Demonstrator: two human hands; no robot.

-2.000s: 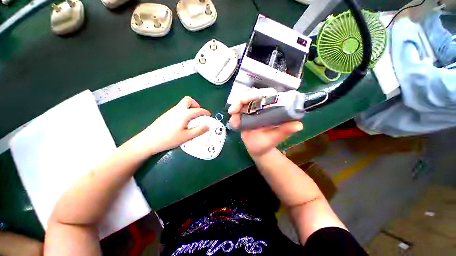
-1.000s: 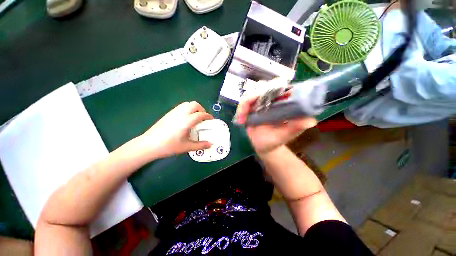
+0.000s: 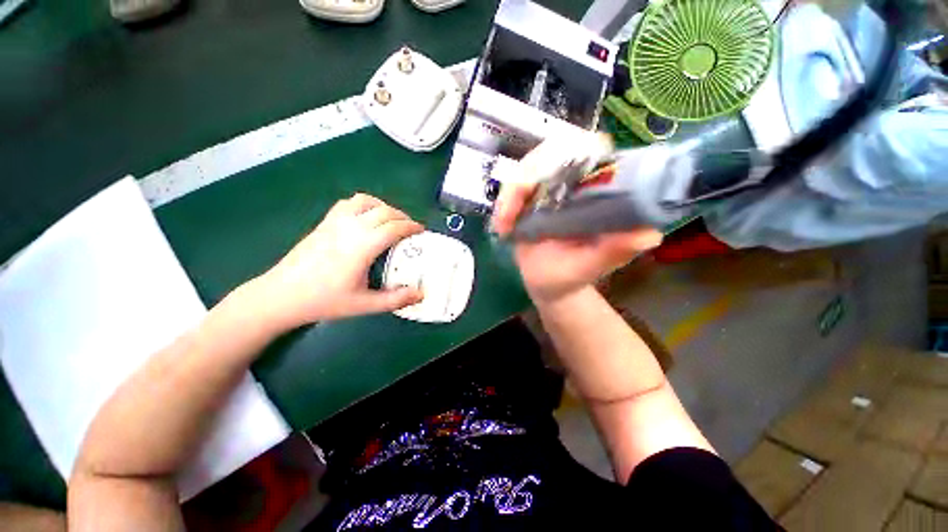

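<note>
A white plug housing lies flat on the green bench. My left hand grips it from its left side, thumb across the near part and fingers at the far edge. My right hand holds the grey electric screwdriver, slanted and blurred, its front end pointing left. That end is to the right of the housing, apart from it. The bit is too blurred to make out. A small pale ring lies just beyond the housing.
The screw feeder stands beyond my right hand, with a green fan to its right. Another plug housing, pins up, sits by the pale strip. White paper lies at left. A person's light-blue sleeve is at right.
The housing has turned under my left hand; its two round pin spots no longer face the near side. The screwdriver was closer to the housing two seconds ago and has since moved slightly away, tilting.
</note>
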